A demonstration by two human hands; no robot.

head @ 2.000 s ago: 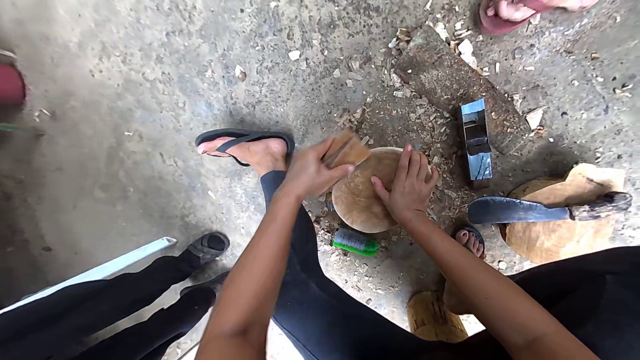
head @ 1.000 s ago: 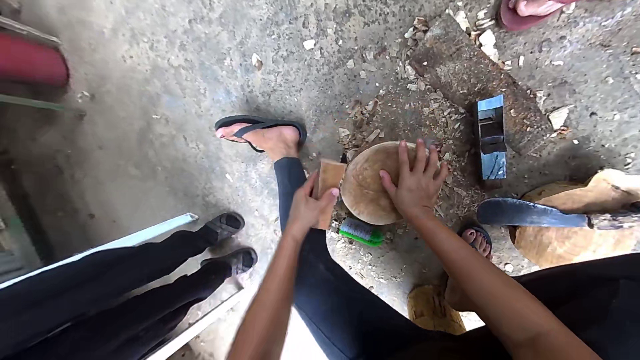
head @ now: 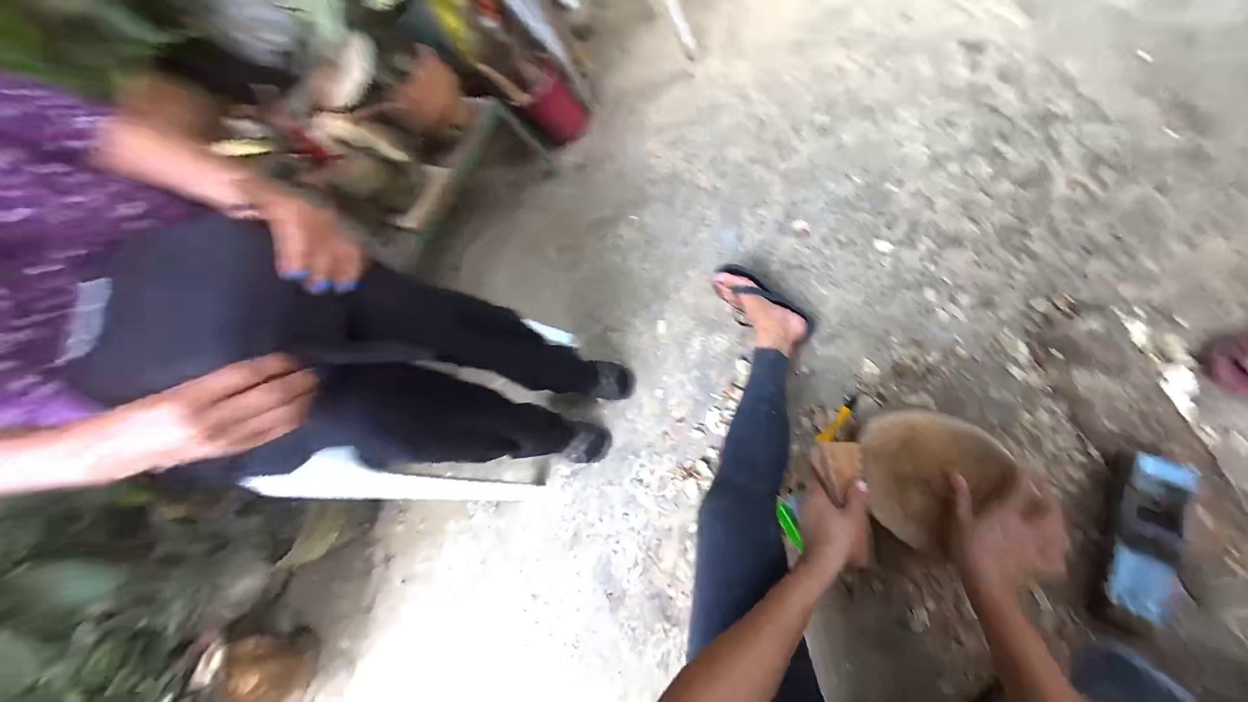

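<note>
My left hand (head: pixel 834 512) grips a folded piece of tan sandpaper or a thin block (head: pixel 840 463) at the left edge of a round wooden piece (head: pixel 926 468). My right hand (head: pixel 1009 526) lies on the right side of that round piece, fingers spread and blurred; whether it grips the rim I cannot tell. A bright green object (head: pixel 789 525), partly hidden, is beside my left wrist. Just above the tan piece a yellow-orange object (head: pixel 835 424) with a dark end lies on the ground.
A metal hand plane (head: pixel 1150 541) lies at right. Wood shavings cover the concrete floor (head: pixel 936 214) around my sandalled foot (head: pixel 765 307). At left a person in dark trousers (head: pixel 439 322) sits on a pale bench (head: pixel 390 483). Plants and a red container (head: pixel 558 105) stand farther off.
The view has swung far to the left, bringing the seated person's hands and torso into sight. My left hand, over the round piece two seconds ago, is now at its left edge.
</note>
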